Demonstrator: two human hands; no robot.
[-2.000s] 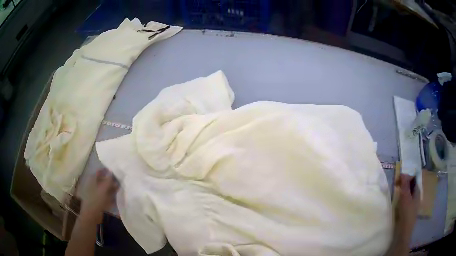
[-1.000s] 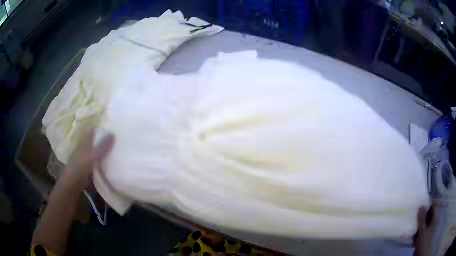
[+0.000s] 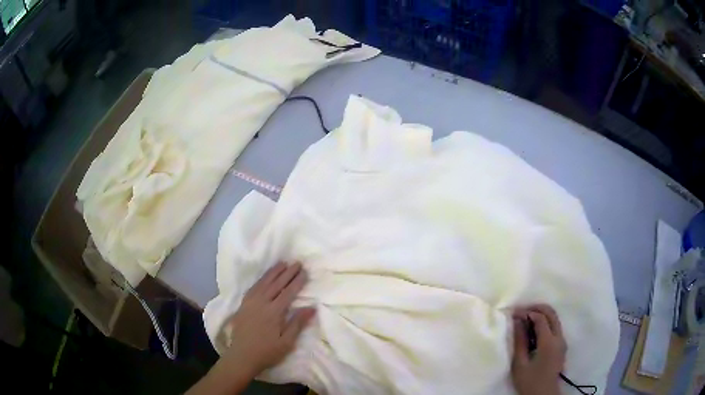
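Observation:
A large cream garment lies spread and wrinkled on the pale grey table. My left hand lies on its left part, fingers apart, with nothing visible held. My right hand rests on the lower right of the garment, its fingers curled around small black snips. A thin black loop cord trails from under my right hand. The blades of the snips are hidden.
A cream garment pile with a grey line and black cord ends lies at the left. A carton stands below it. A black cord and measuring tape lie between. A white strip lies on a brown board at right.
The garment has settled from a blurred, stretched-out spread into a more compact shape. My left hand has moved right onto it. My right hand has moved left from its far end. A black cord now shows beside the pile.

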